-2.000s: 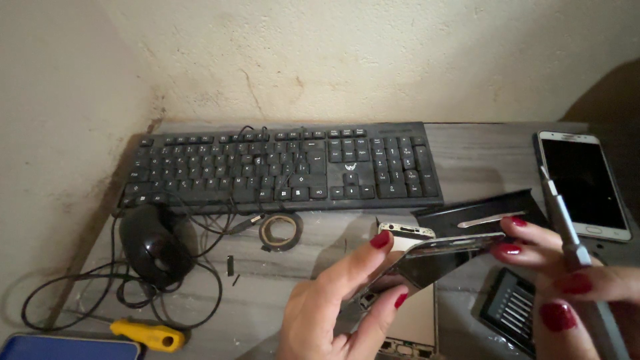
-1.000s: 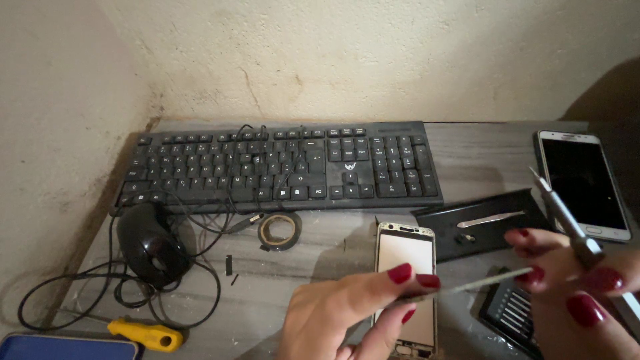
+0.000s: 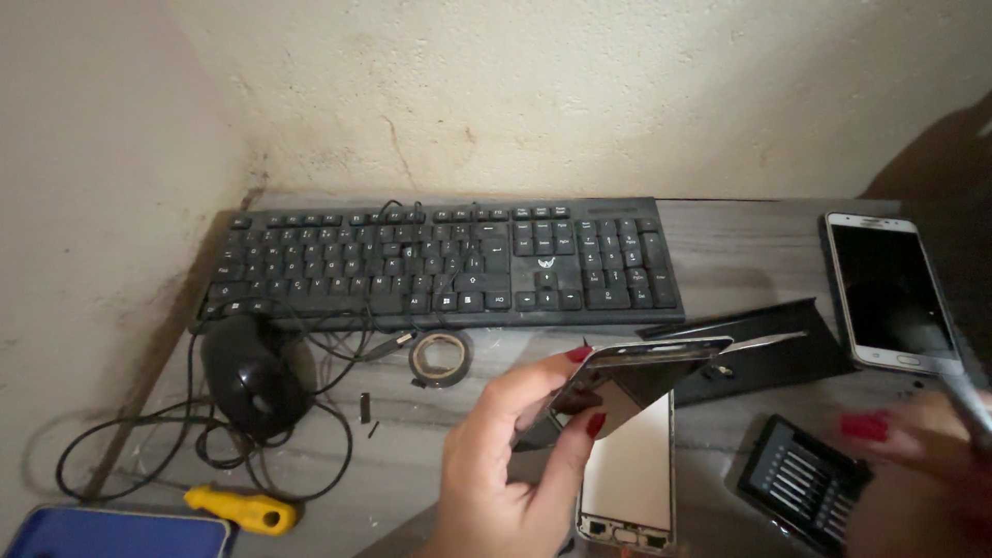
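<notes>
My left hand (image 3: 515,457) pinches a glossy dark phone panel (image 3: 620,380) by its left edge, tilted, with the thumb on its face. Beneath it on the table lies an opened phone frame (image 3: 629,480) with a pale inner plate. My right hand (image 3: 918,457), blurred, is at the right edge with a slim metal-shafted tool (image 3: 969,403) in it. Just left of that hand is a black case of screwdriver bits (image 3: 802,480). A black tray (image 3: 775,364) behind the panel holds metal tweezers (image 3: 763,342) and a small part.
A black keyboard (image 3: 442,267) lies along the wall, with a mouse (image 3: 252,380) and looped cable at left. Nearby are a roll of tape (image 3: 440,359), a yellow-handled tool (image 3: 242,509) and a blue phone-shaped object (image 3: 120,533). A white phone (image 3: 891,291) lies at right.
The panel, seen nearly edge-on a second ago, now shows its glossy face. My right hand was close beside the panel and has moved away to the right.
</notes>
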